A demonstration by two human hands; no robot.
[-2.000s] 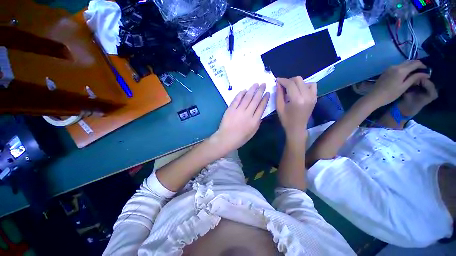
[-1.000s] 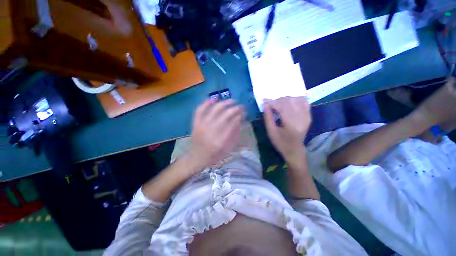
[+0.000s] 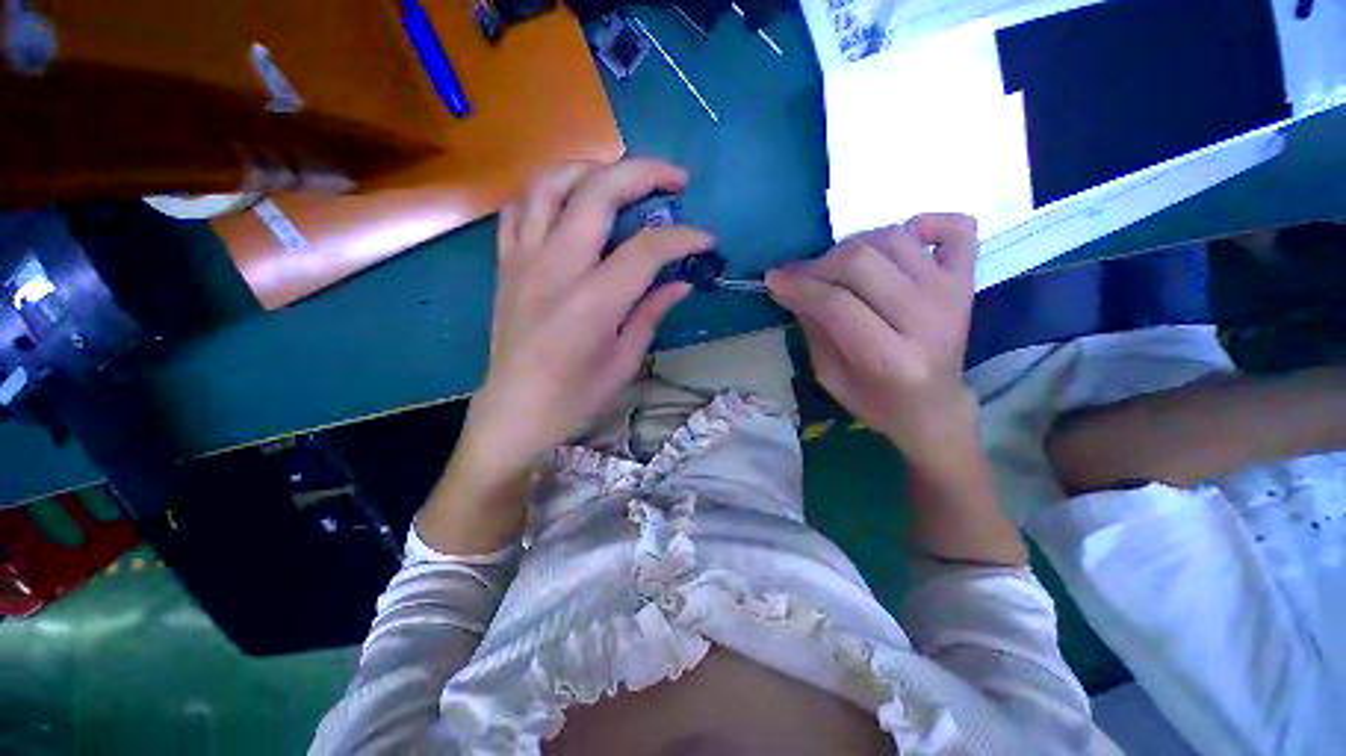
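Note:
My left hand [image 3: 568,281] holds a small black square part [image 3: 694,272] between thumb and fingertips above the mat's front edge. A second small dark part with a paler centre [image 3: 651,216] shows just behind it, between my fingers; whether it is held cannot be told. My right hand [image 3: 878,318] grips a thin silver tool [image 3: 743,285], tweezers by its look, whose tip meets the held part. The black adhesive sheet [image 3: 1144,96] lies on white paper [image 3: 927,163] at the right.
The orange stand's base [image 3: 428,200] is at the left, with a blue-handled tool [image 3: 436,56] on it. A tape roll [image 3: 199,205] and a black camera unit [image 3: 59,325] are beyond. Thin metal pins [image 3: 676,70] lie on the mat. Another person's arm [image 3: 1203,436] is at the right.
The view has shifted and moved closer to the mat. My left hand has taken up a small square part. My right hand has brought the silver tool against it.

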